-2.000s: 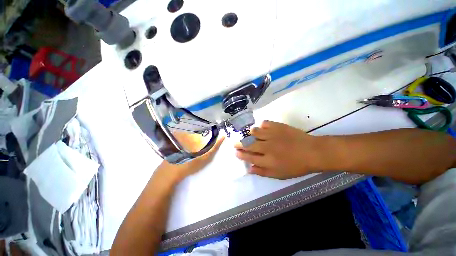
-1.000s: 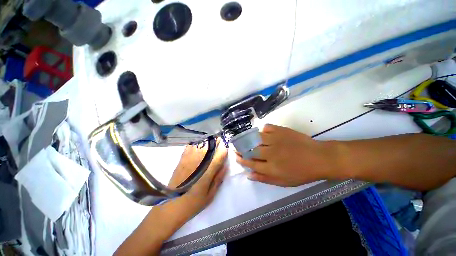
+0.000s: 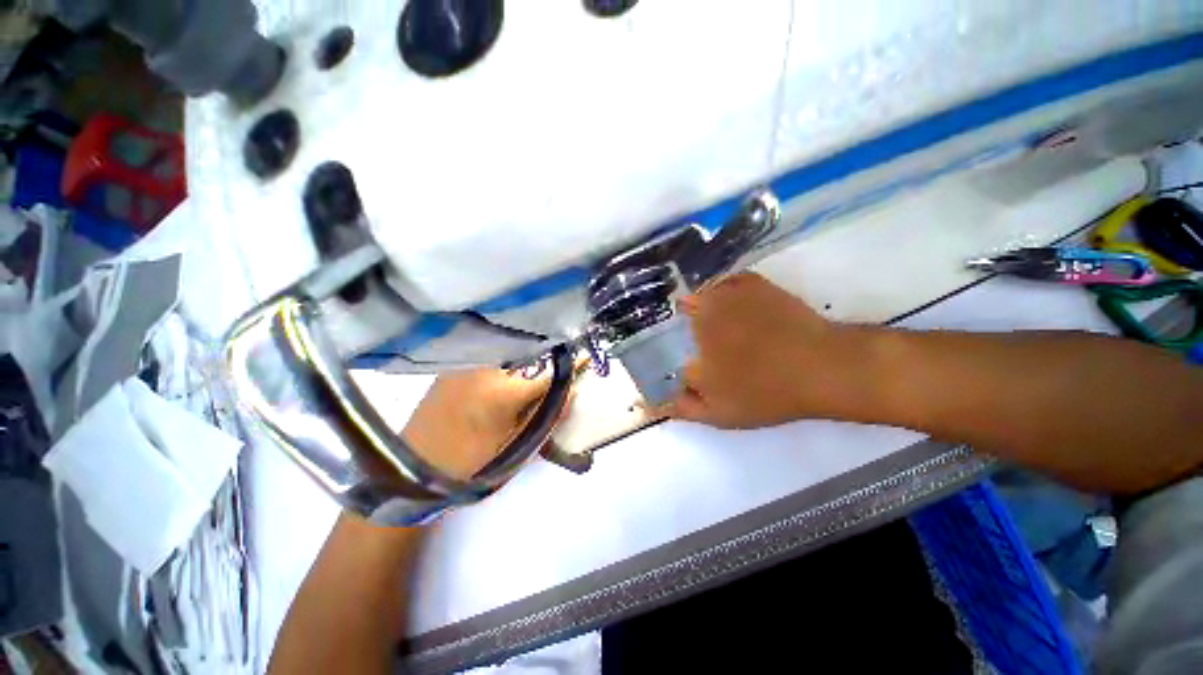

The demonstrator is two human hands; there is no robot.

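The white sewing machine (image 3: pixel 554 145) fills the upper view, with a shiny curved metal guard (image 3: pixel 350 442) at its front. My left hand (image 3: pixel 478 415) is behind the guard, left of the needle area; its fingertips are partly hidden. My right hand (image 3: pixel 752 353) is right of the needle area, its fingers curled beside a grey machine part (image 3: pixel 657 364). The pale machine bed (image 3: pixel 600 411) shows between my hands with a dark seam line. I cannot make out cloth in either hand; the needle point is hidden.
Grey and white cut pieces (image 3: pixel 143 475) lie at the left of the table. Thread snips (image 3: pixel 1062 265) and green and yellow scissors (image 3: pixel 1145 311) lie at the right. A blue crate (image 3: pixel 1009 580) is below the grey table edge (image 3: pixel 712 547). A red plastic object (image 3: pixel 128 174) is at upper left.
My left hand has moved up and left from the needle area. My right hand has moved up slightly, its fingers more curled. The bed between them is now exposed. The view has shifted closer.
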